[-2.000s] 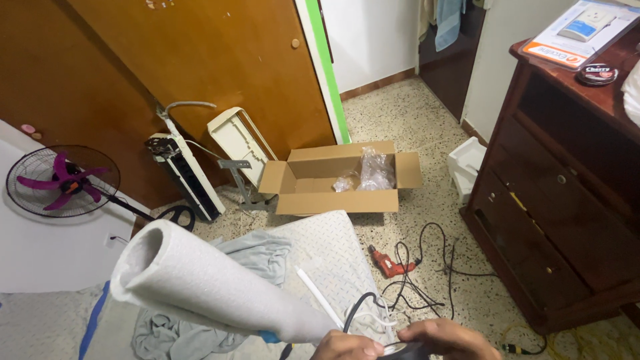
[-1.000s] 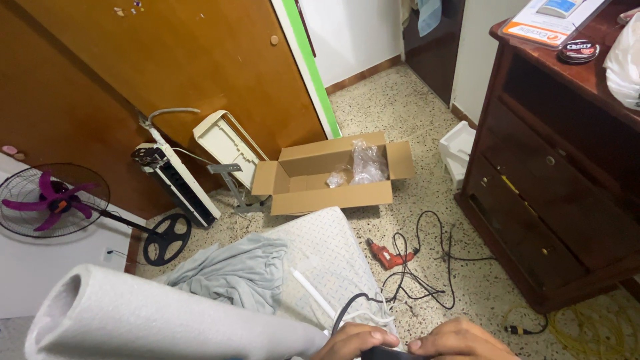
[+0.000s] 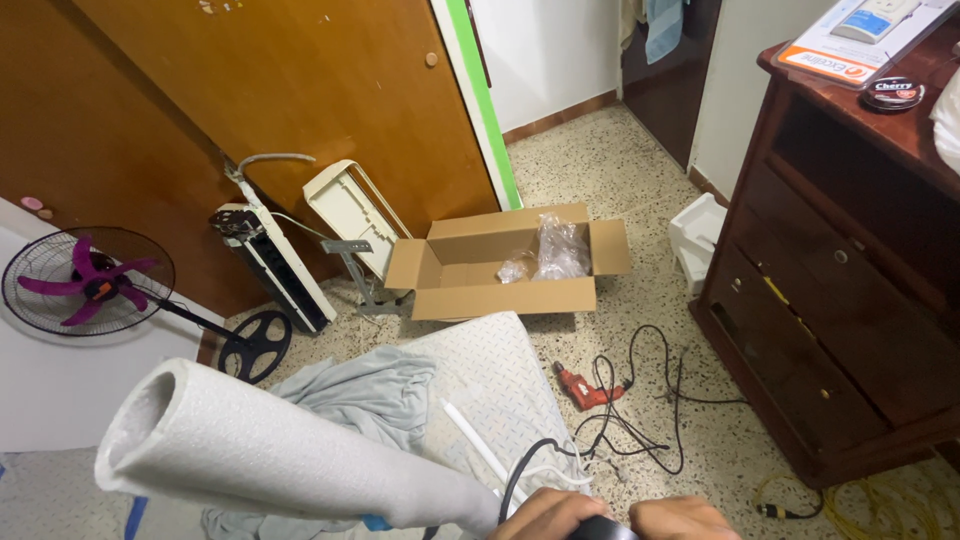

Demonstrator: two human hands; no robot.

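At the bottom edge, my left hand (image 3: 549, 514) and my right hand (image 3: 681, 519) are close together on a dark, rounded object (image 3: 602, 528), mostly cut off by the frame. My left fingers are curled on it; my right fingers lie at its other side, and their hold is not clear. A black cable (image 3: 517, 480) loops up beside my left hand. Left of my hands, a thick roll of white foam sheet (image 3: 300, 442) slants across the view. A white tube (image 3: 480, 442) and thin white cables lie on the mattress (image 3: 491, 375).
An opened cardboard box (image 3: 502, 296) holds clear plastic wrap. Around it are a red corded drill (image 3: 589, 388), a split air-conditioner unit (image 3: 281, 262), its cream cover (image 3: 352, 202), a metal bracket (image 3: 356, 274) and a pedestal fan (image 3: 97, 285). A dark wooden dresser (image 3: 817, 277) stands at right.
The foam roll shows shorter and farther right than one second ago. Both hands remain together on the dark object at the bottom edge.
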